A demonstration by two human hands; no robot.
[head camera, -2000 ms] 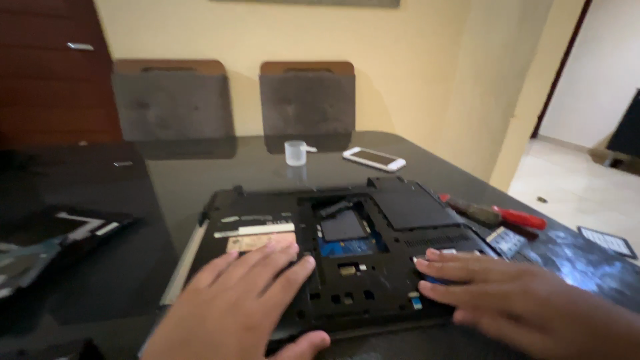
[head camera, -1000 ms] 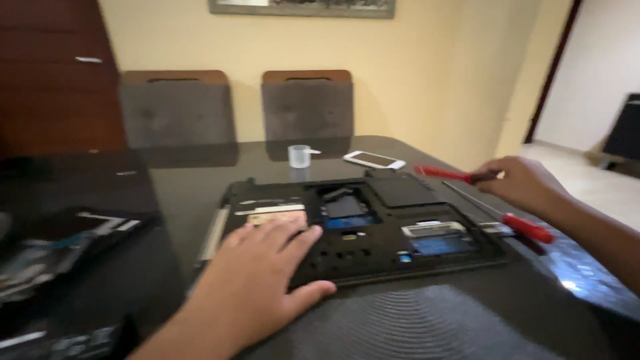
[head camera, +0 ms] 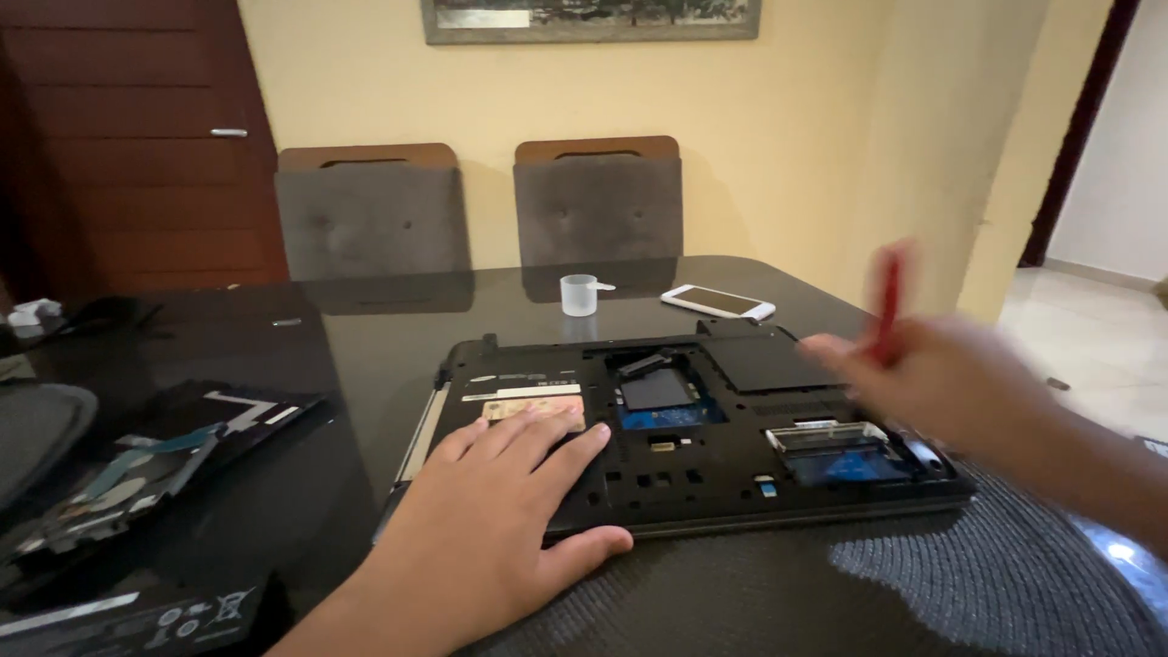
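An upside-down laptop base (head camera: 675, 493) of black plastic lies on the table, its bays open on blue circuit board. My left hand (head camera: 493, 511) rests flat on its left part, fingers spread over a label. Above the laptop's right side, my right hand (head camera: 949, 374), blurred by motion, grips a red-handled tool (head camera: 887, 301) that points upward; its kind cannot be told. A rectangular cover (head camera: 771, 360) sits at the back right of the base, just left of my right fingers.
A white smartphone (head camera: 718, 302) and a small translucent measuring cup (head camera: 578, 296) stand behind the laptop. Loose laptop parts (head camera: 137, 484) and a battery pack (head camera: 137, 625) lie at the left. A ribbed placemat (head camera: 985, 566) is at the front right. Two chairs stand beyond the table.
My right hand was on the laptop, then reached the red-handled tools at the right; now it holds one raised over the laptop. My left hand stays on the base.
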